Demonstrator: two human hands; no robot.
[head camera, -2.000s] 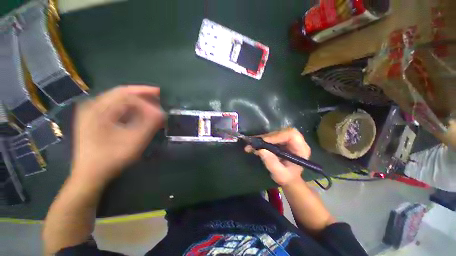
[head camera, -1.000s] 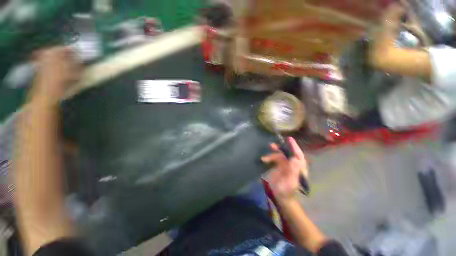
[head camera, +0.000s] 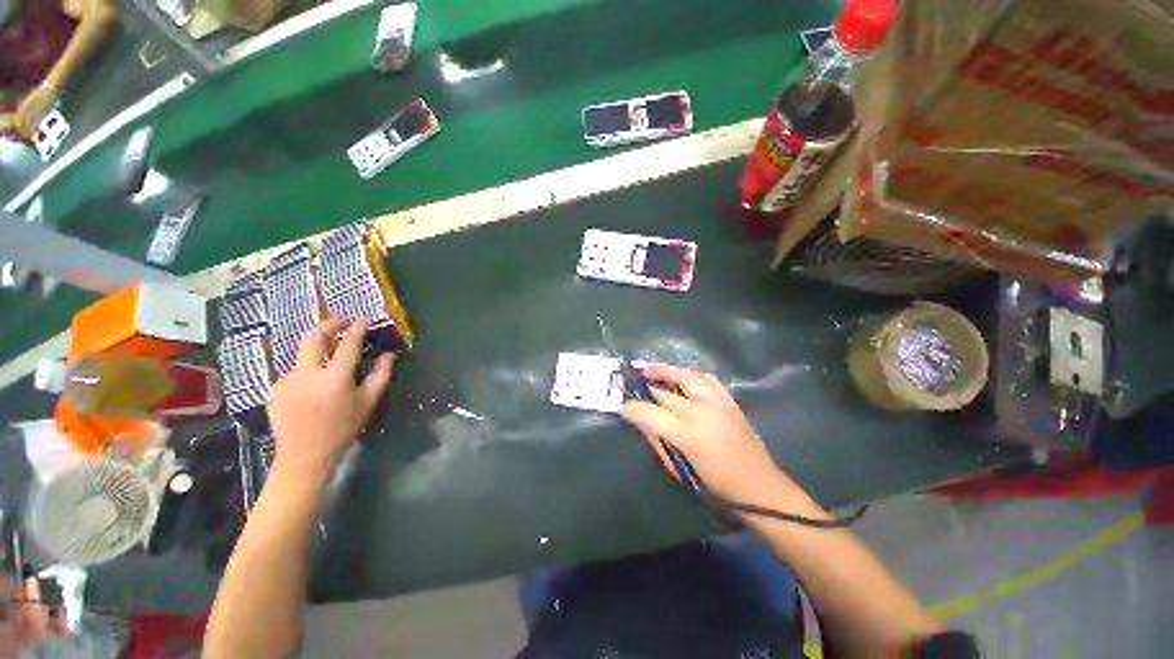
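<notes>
My right hand (head camera: 702,427) holds the black soldering iron (head camera: 679,461), its thin tip pointing up and away over the mat. Under and beside that hand lies a white phone circuit board (head camera: 586,382), its right part hidden by the hand. A second white and red board (head camera: 637,260) lies farther back on the mat. My left hand (head camera: 322,393) is at the front right edge of the LCD stacks (head camera: 294,306), fingers bent and touching them. Whether it grips a screen cannot be told.
A green conveyor (head camera: 515,84) with several boards runs behind a pale rail (head camera: 541,191). A waste pot (head camera: 921,358), bottle (head camera: 801,129) and carton (head camera: 1004,142) stand right. An orange-and-white box (head camera: 135,322) and small fan (head camera: 97,509) are left. Another person's arm (head camera: 58,77) shows top left.
The view has swung back left. My left hand has gone from the conveyor to the LCD stacks. My right hand has moved the iron from the waste pot to the near board.
</notes>
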